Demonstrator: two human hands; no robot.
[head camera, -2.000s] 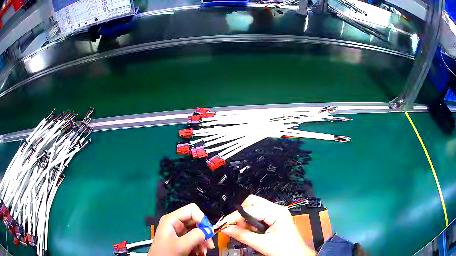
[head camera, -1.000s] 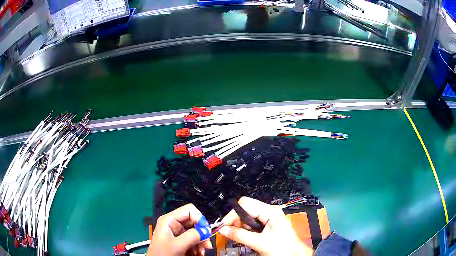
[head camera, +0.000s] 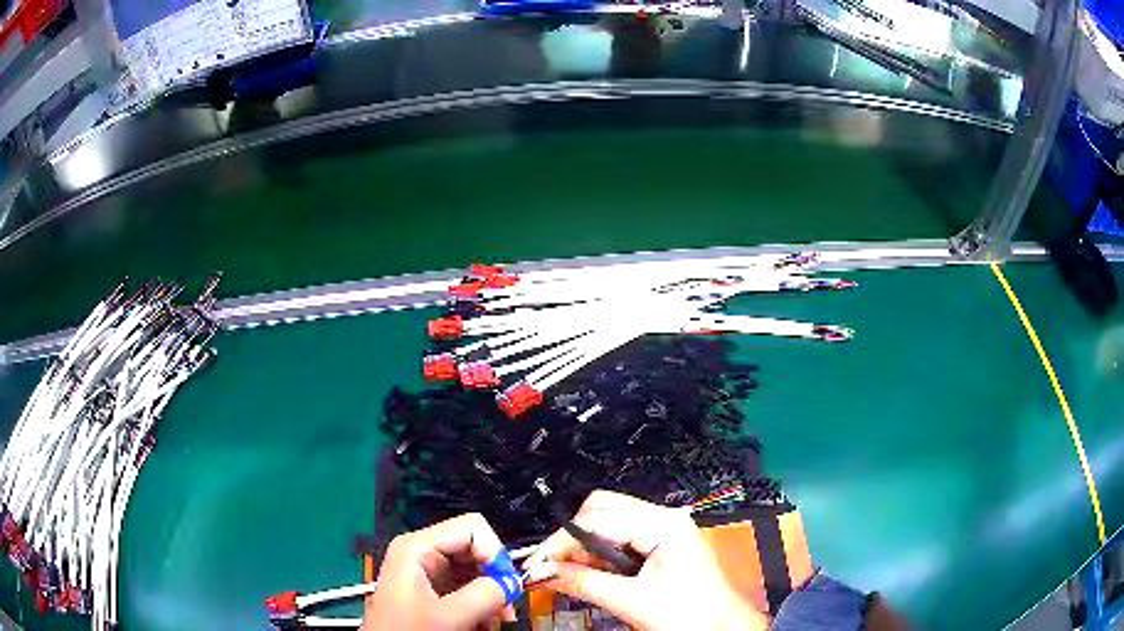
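A white-sleeved wire harness (head camera: 335, 595) lies at the front, its red connector (head camera: 282, 605) sticking out to the left of my left hand (head camera: 444, 577). My left hand, with blue wraps on a fingertip, pinches thin wire ends at its fingertips. My right hand (head camera: 653, 565) meets it there and also holds a dark flat hand tool (head camera: 602, 542) between its fingers. The fingertips nearly touch and hide most of the wire ends. A metal fixture (head camera: 570, 615) shows partly below the hands, on the orange board (head camera: 736, 561).
A black housing heap (head camera: 579, 431) lies behind the board. White harnesses (head camera: 616, 308) with red connectors fan out behind it. A larger harness bundle (head camera: 93, 419) lies far left. Black strips (head camera: 775, 555) cross the board. Coloured wire ends (head camera: 717, 498) lie at the heap's right front.
The red connector at the lower left has shifted slightly left. The hands stay together; the right hand's tool lies lower and flatter, and a white sleeve now shows between the hands.
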